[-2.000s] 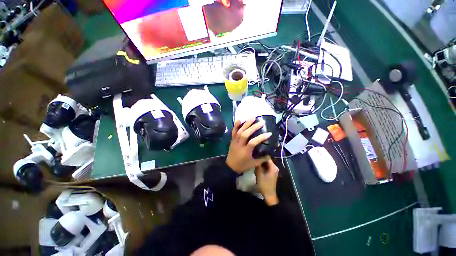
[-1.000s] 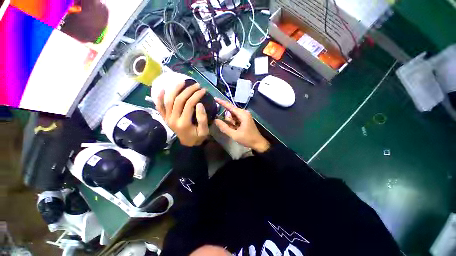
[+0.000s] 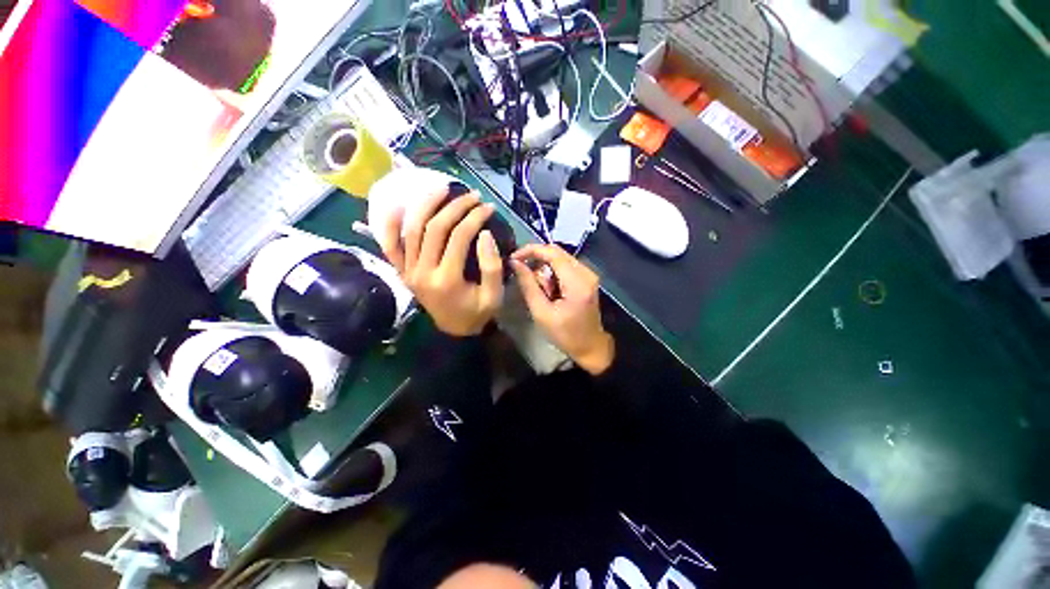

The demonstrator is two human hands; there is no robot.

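Note:
A white dome camera (image 3: 400,193) with a black ball stands at the bench edge beside the yellow tape roll (image 3: 366,167). My left hand (image 3: 447,262) is wrapped over its black ball, fingers spread across it, hiding much of it. My right hand (image 3: 561,301) is close to the right side of the ball, its thumb and fingers pinched on something small and dark that I cannot make out. Two more dome cameras, one (image 3: 334,301) nearer and one (image 3: 251,384) further left, stand on the green bench, each with a small white label on its black ball.
A monitor (image 3: 127,127) and keyboard (image 3: 259,190) are at upper left. Tangled cables (image 3: 432,86), a mouse (image 3: 647,222), tweezers-like sticks (image 3: 693,184) and an open carton (image 3: 720,121) lie beyond my hands. A white label strip (image 3: 271,477) curls over the left bench edge.
The view has turned, so the bench appears rotated. My left hand stays on the camera. My right hand was below the ball and is now at its right side, fingers more closed.

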